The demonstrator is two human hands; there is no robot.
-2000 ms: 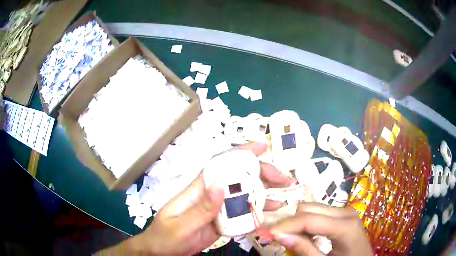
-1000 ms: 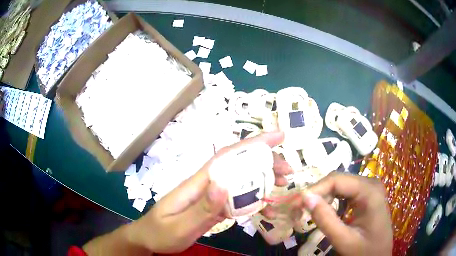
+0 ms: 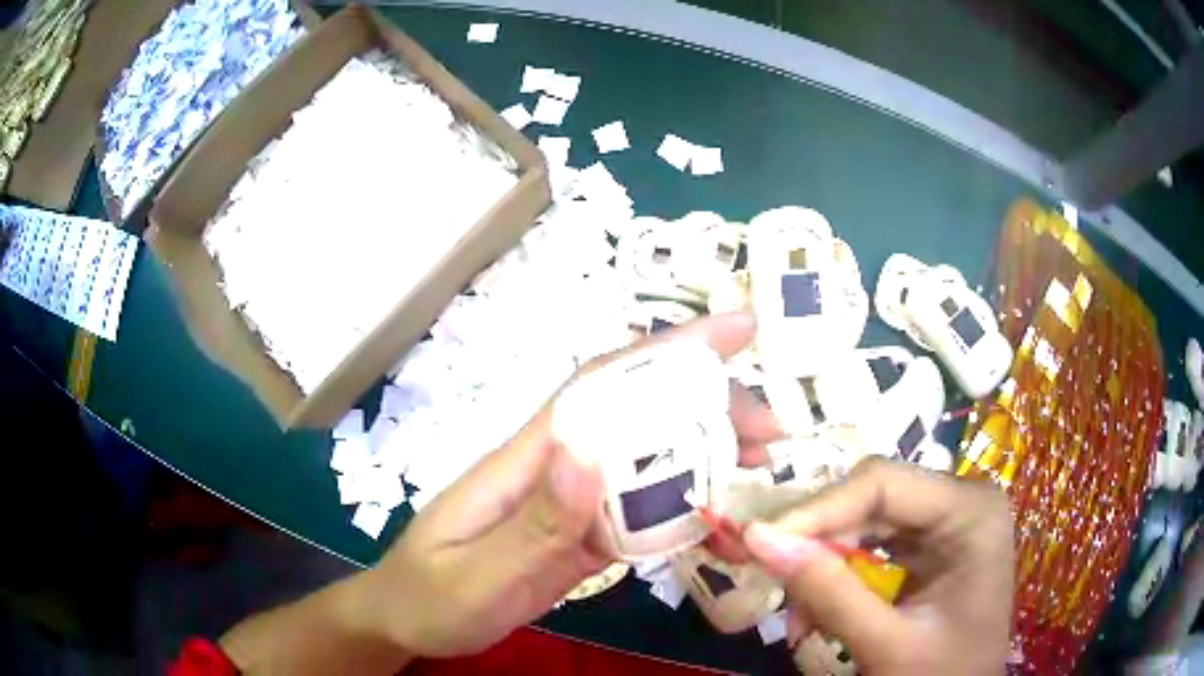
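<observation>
My left hand (image 3: pixel 495 535) holds a cream-white rounded housing (image 3: pixel 644 429) with its face up. A dark rectangle (image 3: pixel 656 502) and a smaller opening above it show in the face. My right hand (image 3: pixel 885 561) pinches red lead wires (image 3: pixel 720 526) at the housing's lower right side. A small orange-yellow tab (image 3: pixel 877 573) shows between the fingers of my right hand. The wire ends at the housing are too blurred to tell whether they are inside it. More housings (image 3: pixel 800 293) lie in a loose pile behind my hands.
An open carton (image 3: pixel 456 251) of white squares stands left, with loose squares (image 3: pixel 475 383) heaped beside it. A second carton (image 3: pixel 198 86) and a label sheet (image 3: pixel 66 271) lie far left. A shiny amber bundle (image 3: pixel 1076 436) lies right. A grey rail (image 3: pixel 845 79) runs behind; a post (image 3: pixel 1136 132) stands right.
My right hand has moved away from the held housing and back towards it. The orange-yellow tab now shows in it. The view has shifted, so the bench things sit higher in the picture.
</observation>
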